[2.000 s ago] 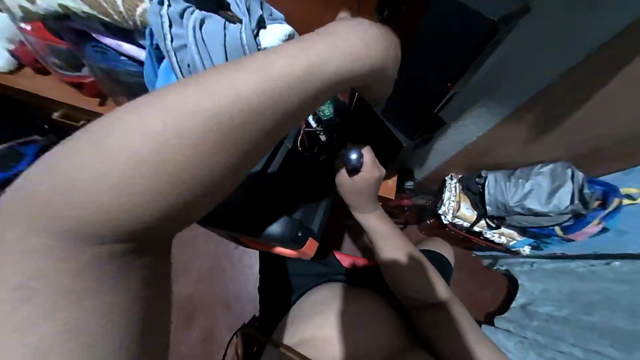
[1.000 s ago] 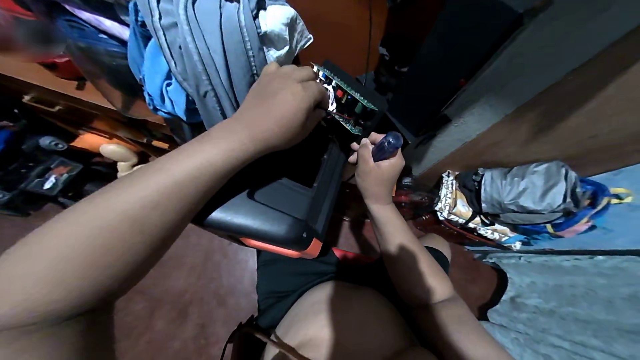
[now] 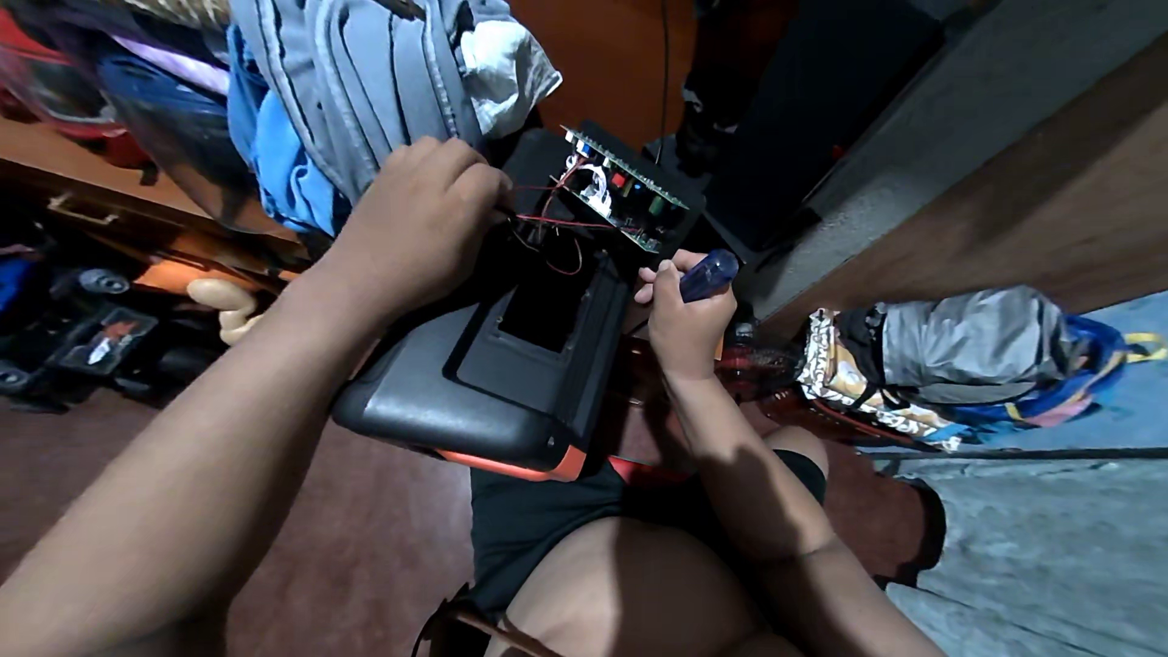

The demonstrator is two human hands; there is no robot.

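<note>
A black plastic case with orange trim (image 3: 456,401) stands in front of me, with a rectangular opening in its top face. Beyond that opening a green circuit board (image 3: 625,187) stands tilted, with wires running from it toward the case and my left hand. My left hand (image 3: 438,214) is at the case's left side, its curled fingertips by the thin red and black wires; whether they pinch a wire is hidden. Right of the case, my right hand (image 3: 689,315) is closed around the dark blue handle of a screwdriver (image 3: 710,276); the tool's shaft cannot be made out.
A grey backpack (image 3: 365,82) and a white cloth (image 3: 506,78) lie behind the case at the left. Beside a wooden drawer (image 3: 82,210) stands a black toy vehicle (image 3: 100,342). Bags, one with a grey cover (image 3: 976,347), lie at the right near a concrete post (image 3: 849,155).
My left arm has swung back from across the view, uncovering the case. Since one second ago, my left hand has drawn away from the circuit board to the left. My right hand keeps the blue handle.
</note>
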